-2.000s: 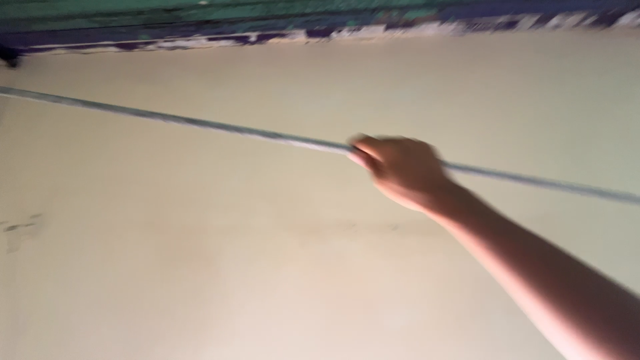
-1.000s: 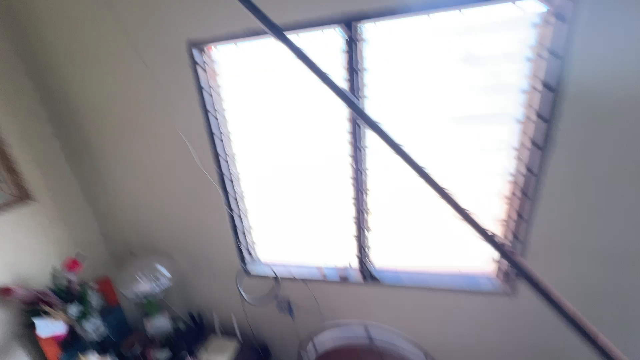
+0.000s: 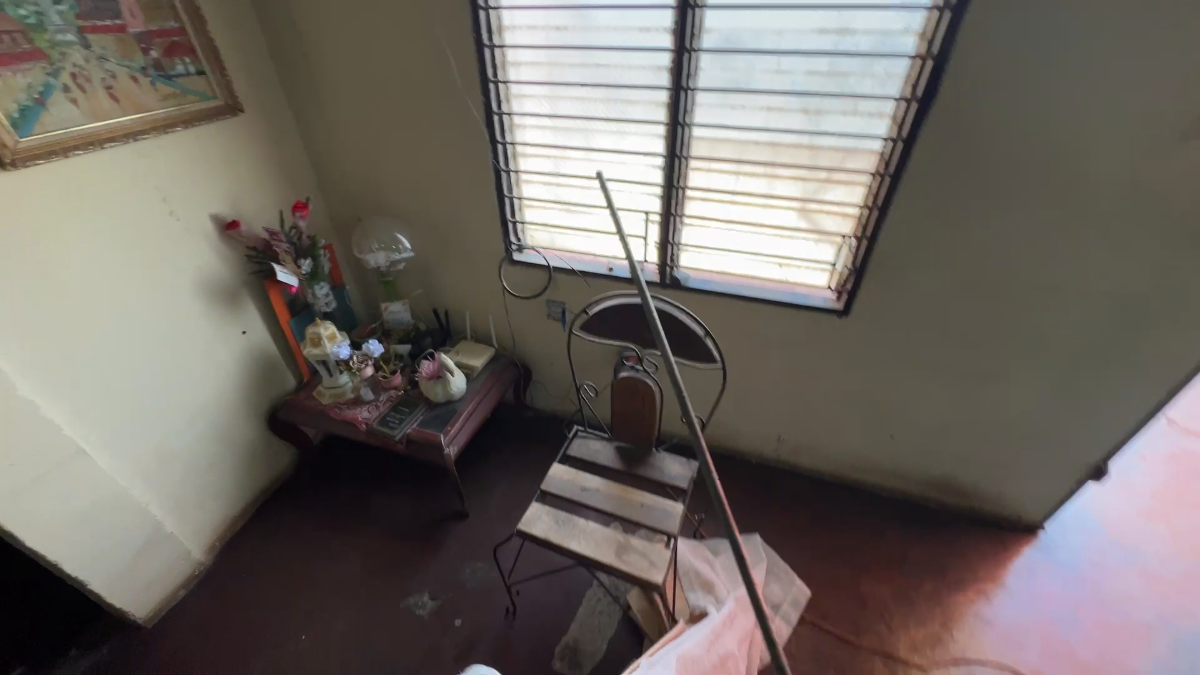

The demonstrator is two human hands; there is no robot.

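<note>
Neither my left hand nor my right hand shows in the head view now. A long thin pole (image 3: 689, 412) slants from in front of the louvered window (image 3: 675, 141) down to the bottom edge of the view, where its lower end is cut off. It passes in front of a metal-framed chair (image 3: 600, 506) with a wooden slat seat and a curved back. Pale translucent sheeting (image 3: 722, 600) lies bunched beside and behind the lower part of the pole. What holds the pole, if anything, is out of view.
A small wooden table (image 3: 450, 431) in the corner bears artificial flowers (image 3: 300, 244), a white swan-shaped pot (image 3: 441, 378) and a lantern ornament (image 3: 326, 361). A gold-framed painting (image 3: 122, 122) hangs on the left wall. Light falls on the dark red floor (image 3: 900, 581) near a doorway at the right.
The view has swung from high on a wall down to the window, chair and floor. A hand gripped the pole two seconds ago; no hand shows now. The pole now stands more steeply.
</note>
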